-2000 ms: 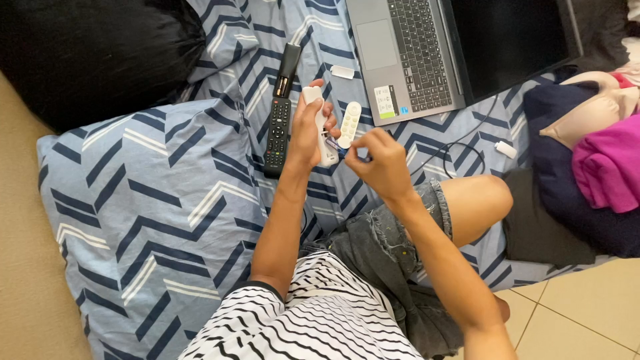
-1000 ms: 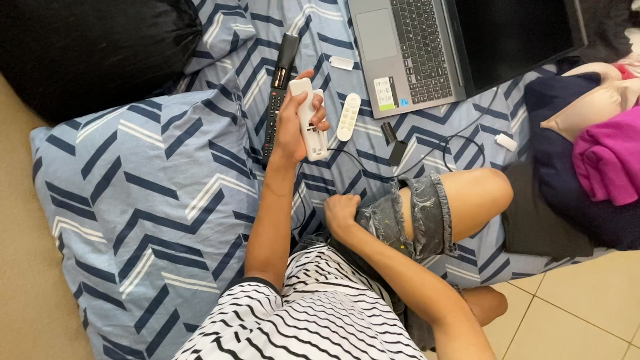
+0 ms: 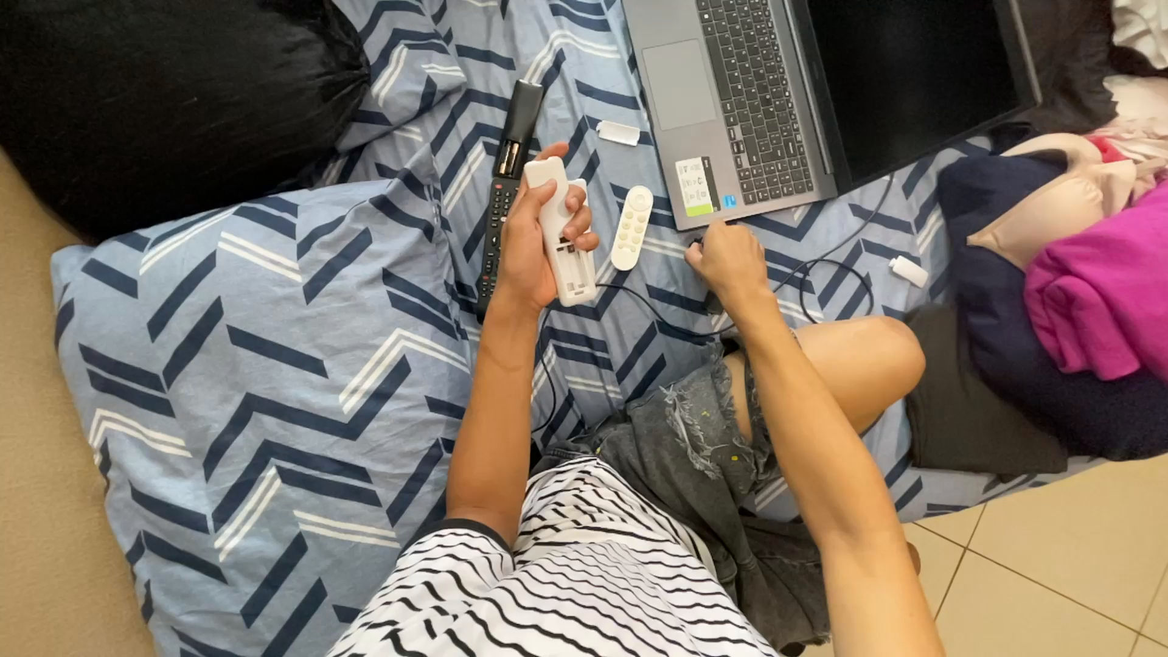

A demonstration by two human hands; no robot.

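My left hand (image 3: 546, 228) holds a white remote control (image 3: 575, 272) with its battery compartment uncovered; another white edge shows behind it under my fingers. My right hand (image 3: 730, 260), knuckles up, is over a small black object by the laptop's near corner. Dark bits of that object show beside my thumb and below the hand, but its grip is hidden. Between my hands lies a white remote with round buttons (image 3: 631, 228). Left of my left hand is a black remote (image 3: 494, 242), and above it a black remote with batteries exposed (image 3: 518, 123).
An open laptop (image 3: 680, 87) lies at the top. A white battery cover (image 3: 619, 133) rests left of it. A black cable (image 3: 671, 327) curls across the patterned bedsheet. A small white piece (image 3: 909, 270) and piled clothes (image 3: 1095, 292) are at right; a pillow (image 3: 274, 383) is at left.
My right hand was at my left hand two seconds ago, then near my lap, and has now moved up over the black object. My left hand still holds the white remote.
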